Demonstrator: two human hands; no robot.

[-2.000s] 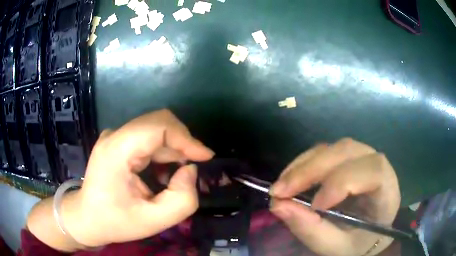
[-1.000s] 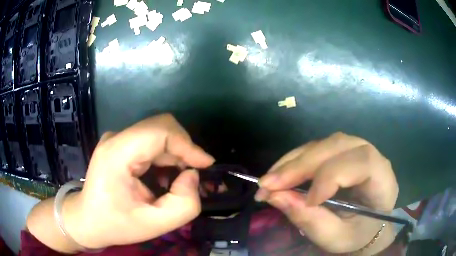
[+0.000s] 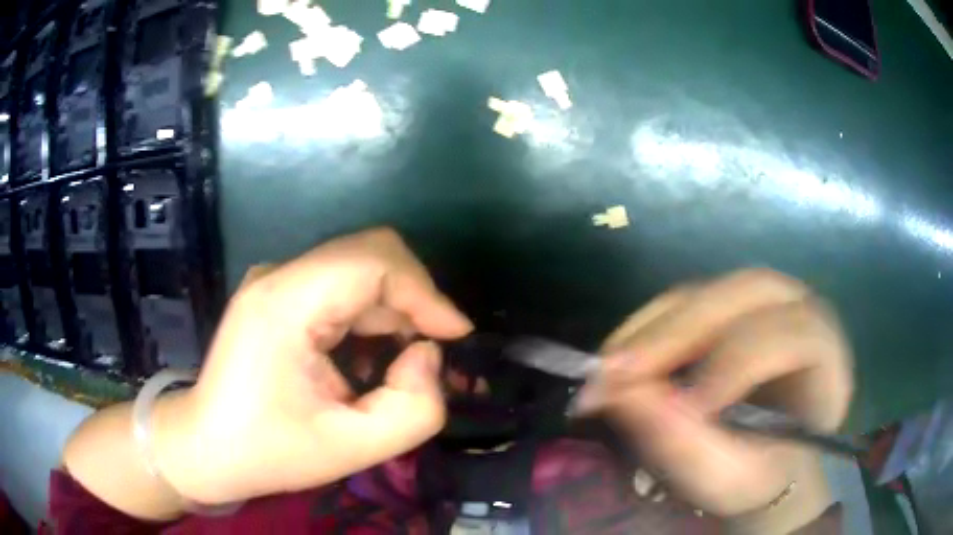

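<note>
My left hand (image 3: 334, 366) is at the lower centre-left, thumb and forefinger pinched on the edge of a black phone housing (image 3: 491, 381). The housing is dark and its outline is hard to see against the dark area below. My right hand (image 3: 721, 387) is at the lower right, blurred, and holds thin tweezers (image 3: 554, 357) between thumb and fingers. The tweezers point left toward the housing; their tips are blurred, so contact cannot be told. Cream-white adhesive pads (image 3: 336, 44) lie loose on the green mat, with a single pad (image 3: 611, 217) nearer the right hand.
A black blister tray (image 3: 214, 209) with rows of dark housings stands along the left side. A phone with a pinkish edge (image 3: 844, 31) lies at the back right of the green mat (image 3: 711, 94). A translucent, blurred item (image 3: 920, 444) is at the lower right edge.
The right hand and tweezers have blurred with motion and shifted slightly right. The left hand still pinches the housing. The whole view has moved a little, so tray and pads sit slightly further right.
</note>
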